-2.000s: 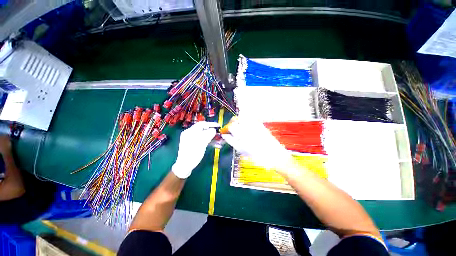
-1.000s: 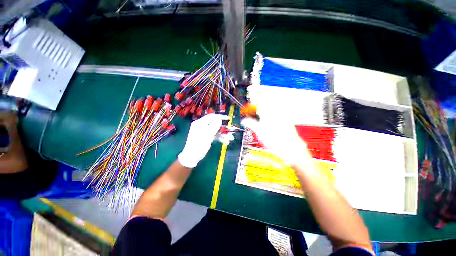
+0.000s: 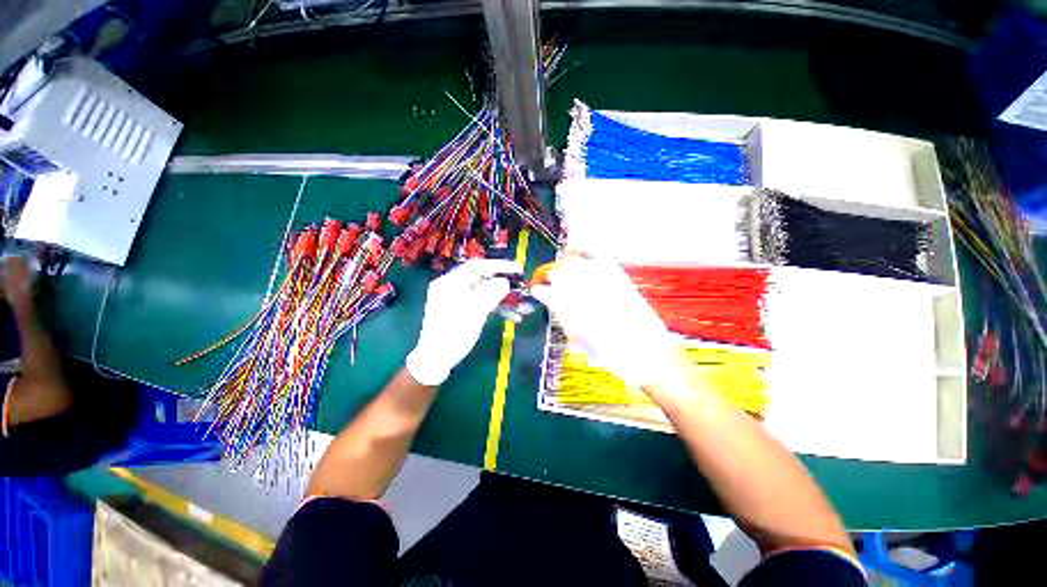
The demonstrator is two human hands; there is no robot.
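My left hand (image 3: 459, 315), in a white glove, is shut on a small dark-red connector housing (image 3: 513, 298) above the yellow line. My right hand (image 3: 597, 315), also in a white glove with an orange tip at the fingers, has its fingertips together right beside the housing; whether a wire is between them is too small to tell. The white wire tray (image 3: 953, 333) lies to the right, with blue wires (image 3: 666, 155), black wires (image 3: 855, 239), red wires (image 3: 712, 304) and yellow wires (image 3: 729, 378). My right hand and forearm hide part of the red and yellow bundles.
Wired red connectors (image 3: 304, 310) lie in a pile at the left, and more (image 3: 448, 218) lie beside the metal post (image 3: 517, 92). A vented metal box (image 3: 103, 149) stands far left, near another person's arm (image 3: 35, 355). More pigtails (image 3: 999, 264) lie right of the tray.
One second ago my right hand was blurred and a little apart from the housing, over the tray's left edge. Now its fingertips are back at the housing. The camera view has shifted slightly.
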